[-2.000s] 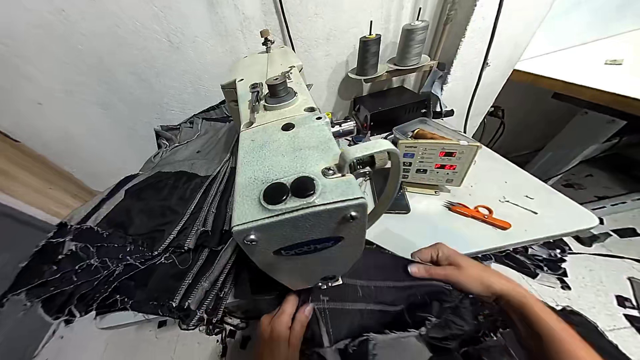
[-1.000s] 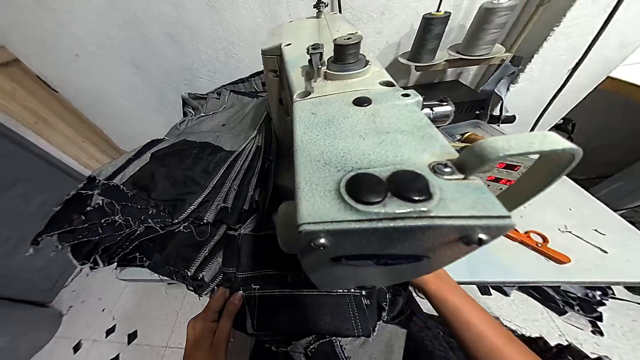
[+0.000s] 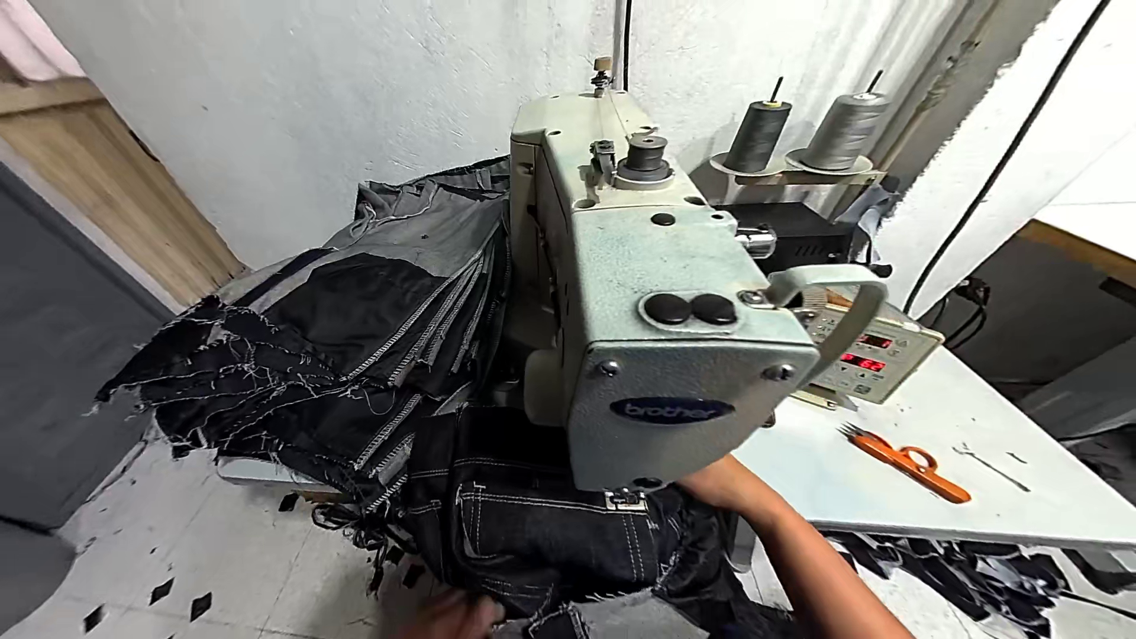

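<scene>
A Brother industrial sewing machine point(image 3: 683, 355) stands in the middle. Black denim with pale stitching and a pocket point(image 3: 550, 524) lies under its head, below the metal presser clamp point(image 3: 627, 500). My left hand point(image 3: 457, 614) is blurred at the bottom edge, against the lower left of the denim; its fingers are partly cut off, and its hold is unclear. My right hand point(image 3: 710, 484) reaches to the denim just right of the clamp, its fingers hidden behind the machine head. A pile of dark denim pieces point(image 3: 355, 337) with frayed edges lies left of the machine.
Orange-handled thread snips point(image 3: 905, 461) and a small thin metal tool point(image 3: 992, 469) lie on the white table point(image 3: 825, 497) at right. Behind them stands a control box point(image 3: 874, 355) with red digits. Two thread cones point(image 3: 757, 138) stand at the back. Fabric scraps point(image 3: 967, 577) hang below the table's edge.
My left hand has moved lower, to the bottom edge. The denim under the head now shows its stitched pocket more fully than two seconds ago. The view has shifted.
</scene>
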